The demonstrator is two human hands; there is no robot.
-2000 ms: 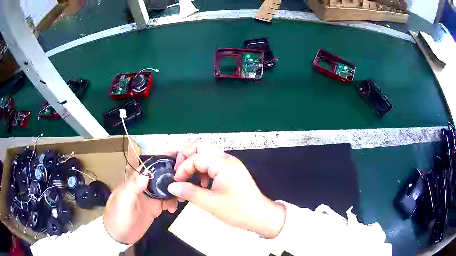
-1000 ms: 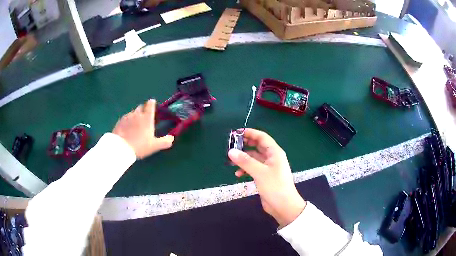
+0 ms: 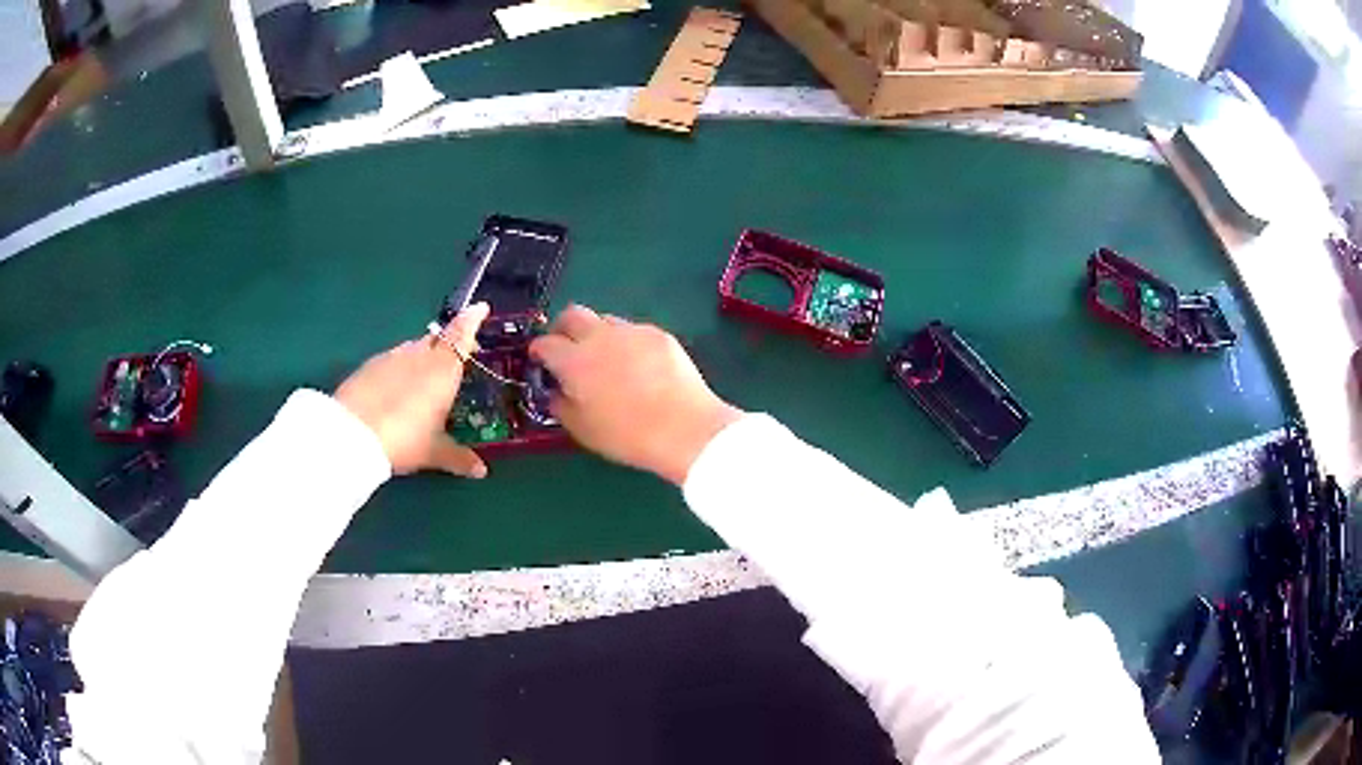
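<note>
A red front housing lies on the green belt between my hands, its green circuit board showing at the left. My left hand grips the housing's left side. My right hand holds the dark speaker at the housing's right part, over where the round opening would be; my fingers hide much of it. The pale speaker lead runs up left from it, its white plug near my left fingers. A black back cover lies open just beyond the housing.
Another red housing and black cover lie right of my hands, a further pair at far right. A red housing with speaker is at left. Black parts heap at lower right; a black mat is nearest me.
My right hand has moved left with the speaker and brought it down into the red housing. My left hand still holds that housing, which now lies straighter, with its black cover beyond it.
</note>
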